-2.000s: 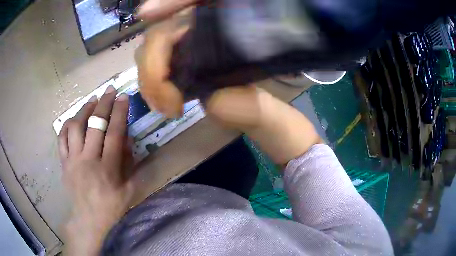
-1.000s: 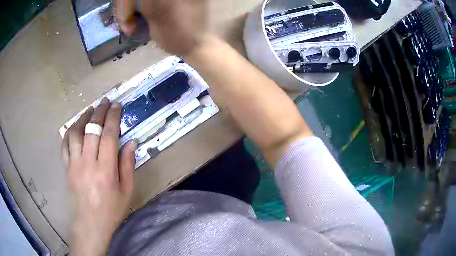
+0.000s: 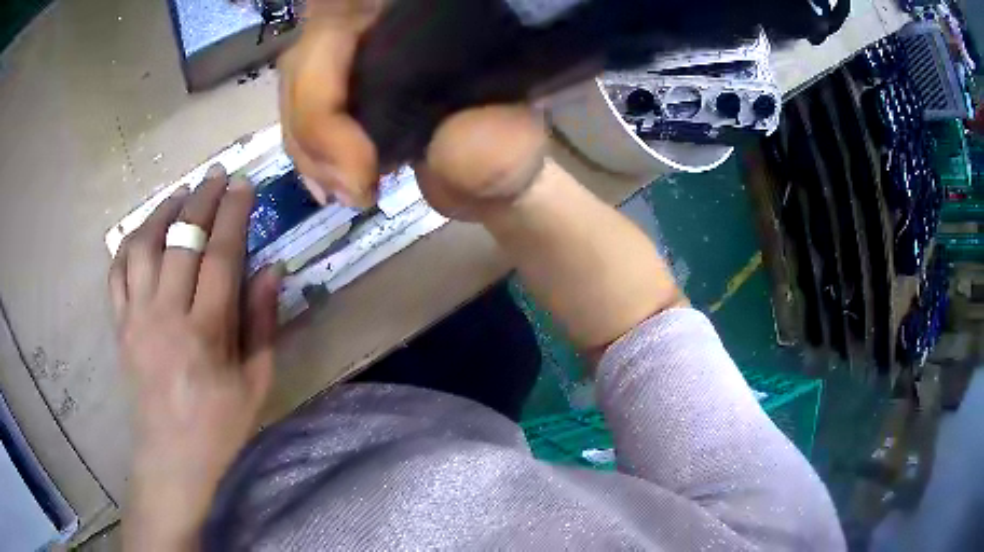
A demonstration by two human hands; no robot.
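Observation:
The white-silver assembly fixture [image 3: 361, 250] lies slanted on the bench with the dark glossy panel workpiece [image 3: 278, 211] in it. My left hand [image 3: 192, 291] lies flat over the fixture's left end, fingers slightly spread, a pale ring on one finger. My right hand [image 3: 432, 151] is shut around the thick black electric screwdriver [image 3: 475, 65], held over the right part of the fixture. The screwdriver and hand hide that part of the panel. The screwdriver's tip and any screw cannot be seen.
The silver metal box [image 3: 221, 41] stands beyond the fixture, with dark specks by its edge. A white bucket [image 3: 691, 160] holding panel parts with round holes [image 3: 727, 105] stands to the right. Racked dark parts [image 3: 852, 216] and a green crate [image 3: 793, 421] are beyond the bench.
A second ago my right hand was at the metal box; it is now over the fixture, gripping the screwdriver. My left hand has stayed on the fixture's left end.

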